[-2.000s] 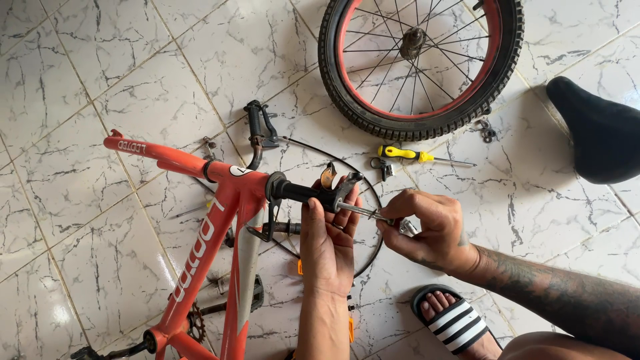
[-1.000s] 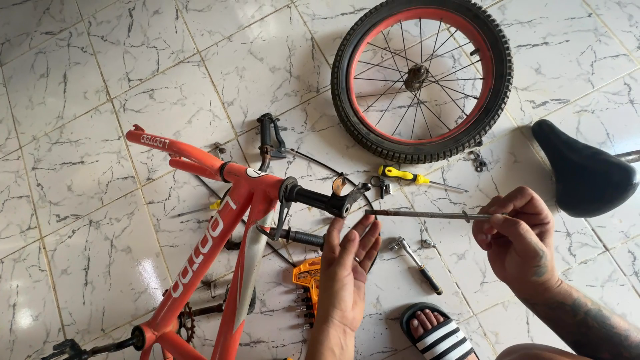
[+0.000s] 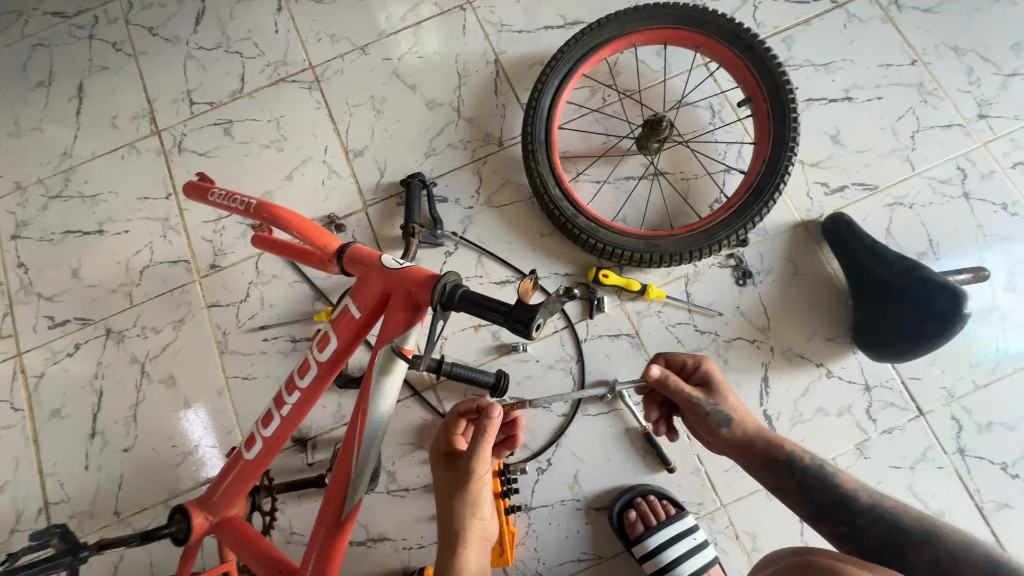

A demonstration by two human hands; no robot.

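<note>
A long thin metal bolt [image 3: 572, 395] spans the space between my two hands. My left hand [image 3: 476, 448] pinches its rusty end between thumb and finger, and my right hand [image 3: 692, 400] grips the other end. Left of my hands lies a red bicycle frame [image 3: 300, 380] with its fork [image 3: 280, 220]. The black handlebar stem [image 3: 500, 310] sticks out of the head tube, above my left hand. A black handlebar grip [image 3: 468, 374] is just over my left fingertips. Under the bolt's right part, a ratchet wrench [image 3: 648, 436] rests on the floor.
A spoked bicycle wheel [image 3: 776, 152] lies at the top, a black saddle [image 3: 896, 296] at the right. A yellow screwdriver [image 3: 628, 284] is below the wheel. An orange bit holder [image 3: 506, 520] lies beside my left wrist, a sandalled foot [image 3: 664, 532] at the bottom. A brake cable [image 3: 582, 352] curves behind my hands.
The bolt was at the stem's end in the earlier frames and is now away from it, below and to the right. My left hand has closed on the bolt's end.
</note>
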